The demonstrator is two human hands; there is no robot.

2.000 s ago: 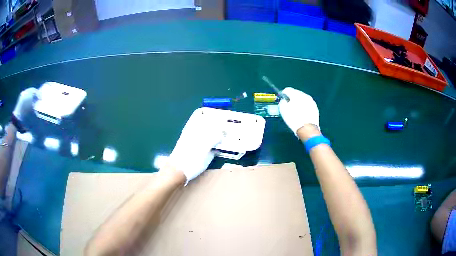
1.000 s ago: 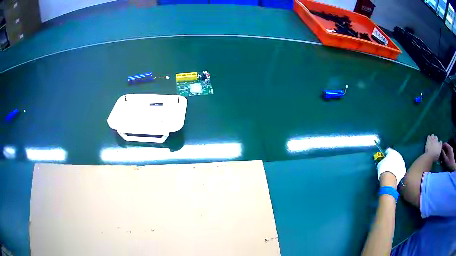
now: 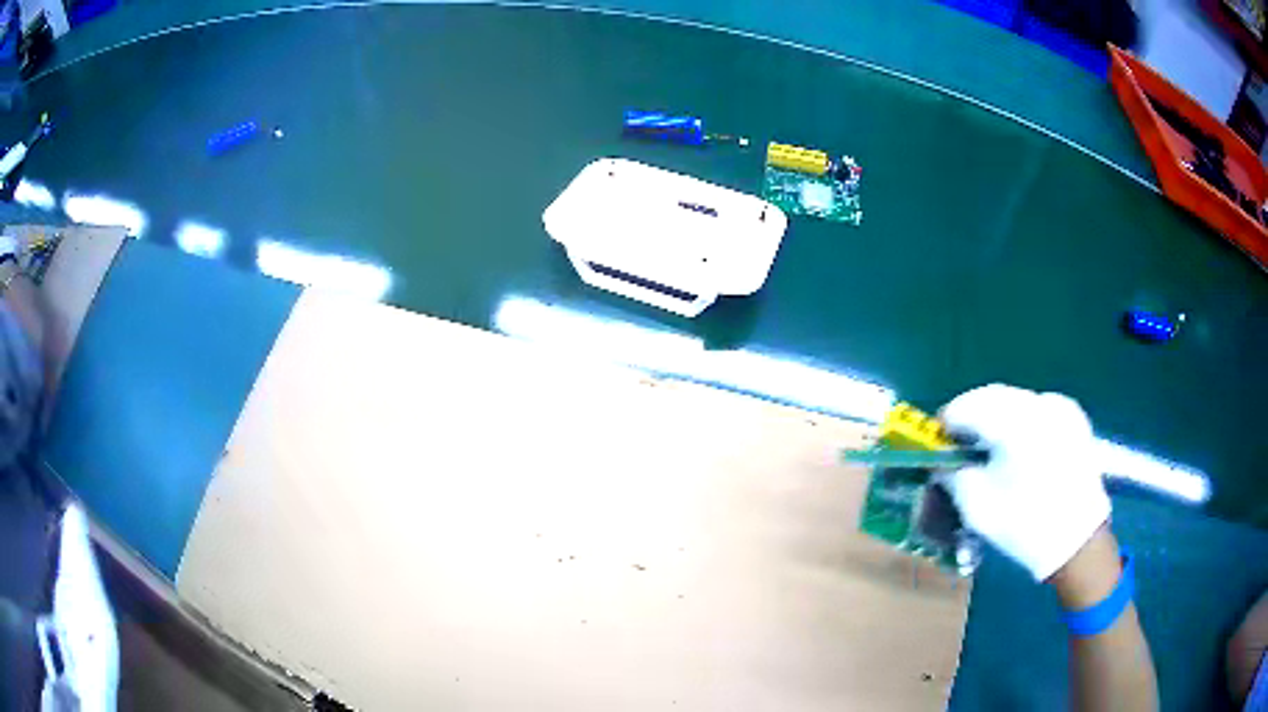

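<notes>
My right hand (image 3: 1026, 477), in a white glove with a blue wristband, holds a green circuit board (image 3: 897, 508) with yellow ports over the right edge of the cardboard sheet (image 3: 556, 515). A slim green stick tool (image 3: 890, 456) is in the same hand and points left across the board. The hand is slightly blurred. My left hand is not in view. A white housing shell (image 3: 670, 237) lies on the dark green belt behind the cardboard.
On the belt are a second circuit board (image 3: 814, 192) and blue battery packs (image 3: 665, 127), (image 3: 234, 138), (image 3: 1151, 326). An orange-red bin (image 3: 1182, 153) is at far right. A person's sleeve (image 3: 17, 369) is at far left.
My right hand has come back from the far right with the circuit board over the cardboard. The view has turned, so the shell and belt items appear shifted. My left hand, earlier on the shell, is gone from view.
</notes>
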